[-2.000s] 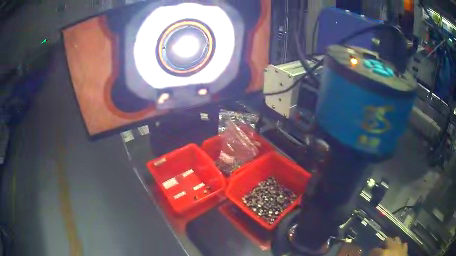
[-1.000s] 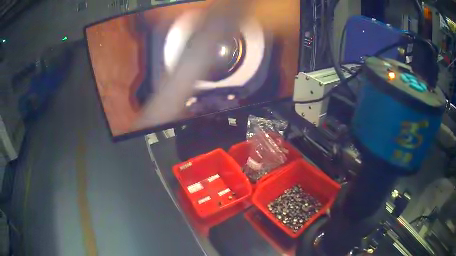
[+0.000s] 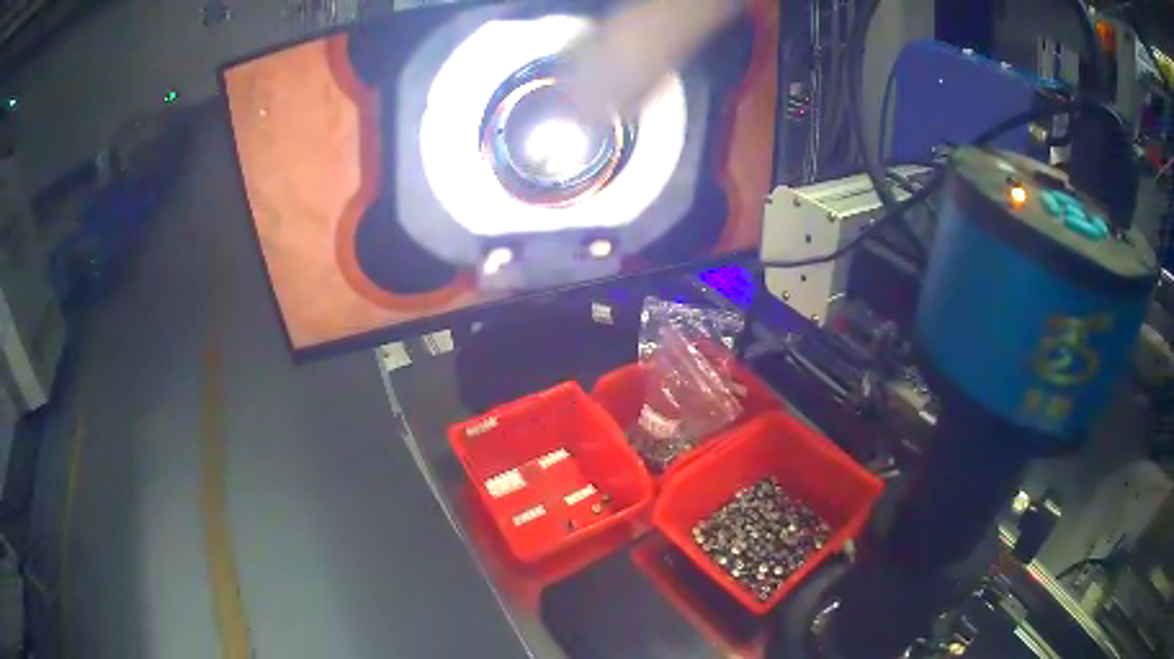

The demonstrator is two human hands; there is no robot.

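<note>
The monitor [image 3: 309,206] shows a bright white ring with dark inner circles and two small bright dots below, on orange-brown. A blurred tan shape covers the ring's upper right on the screen. The blue microscope cylinder [image 3: 1017,309] stands at the right on its black body [image 3: 921,515], its top lit. What lies under the microscope is out of the picture or hidden. Neither of my hands is in view.
A red bin with small silvery parts [image 3: 760,534] stands left of the microscope. A red bin with white labels [image 3: 547,476] is beside it. A clear plastic bag [image 3: 695,386] lies in the rear red bin [image 3: 618,386]. A white box [image 3: 805,245] and metal rails [image 3: 1030,605] are at the right.
The view has swung right from the first frame, and the hand at the bottom right is out of the picture. On screen, the long blurred shape across the ring has shifted to its upper right.
</note>
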